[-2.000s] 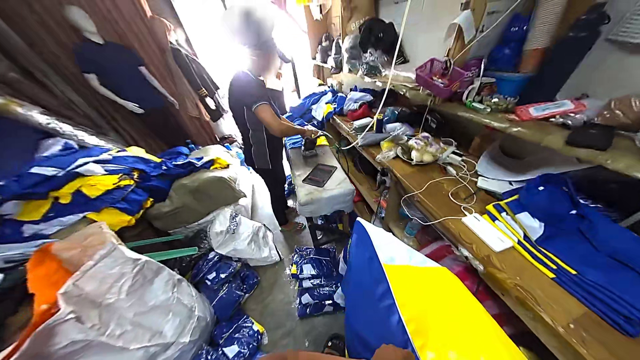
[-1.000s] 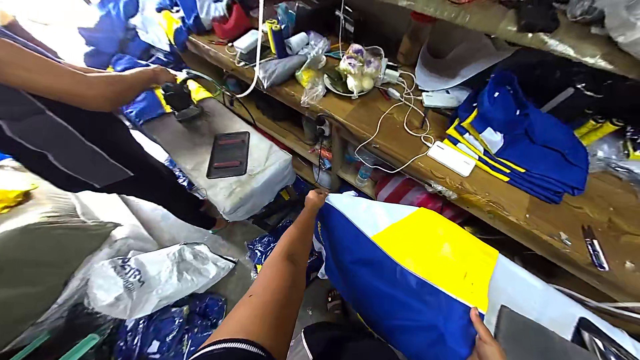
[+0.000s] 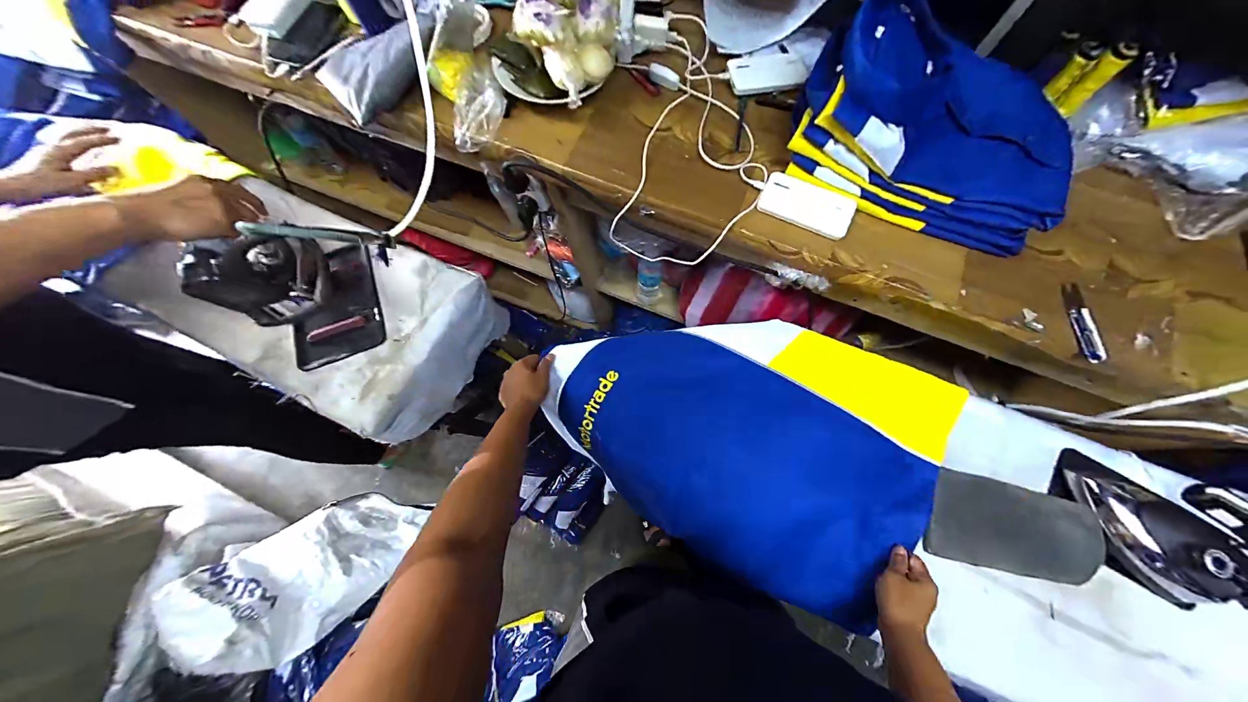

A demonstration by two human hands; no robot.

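A blue, yellow and white garment (image 3: 741, 448) bearing printed writing lies over the narrow end of a white-covered ironing board (image 3: 1033, 624). My left hand (image 3: 526, 382) pinches its white edge at the far left end. Lower right, my right hand (image 3: 905, 585) grips the blue edge near the board's front side. To the right of the cloth is a grey rest pad (image 3: 1014, 526), and beside it stands an electric iron (image 3: 1160, 531), which neither of my hands touches.
At left a co-worker's hand (image 3: 200, 207) holds another iron (image 3: 258, 278) over a second padded board (image 3: 429, 322). Behind runs a wooden bench (image 3: 936, 283) with folded blue garments (image 3: 946, 127), a white power bank (image 3: 807, 205) and cables. Plastic bags (image 3: 283, 585) lie on the floor.
The view has swung down and right since the first frame. My left hand still holds the far end; my right hand is now on the blue edge. The co-worker's iron now overlaps its dark rest.
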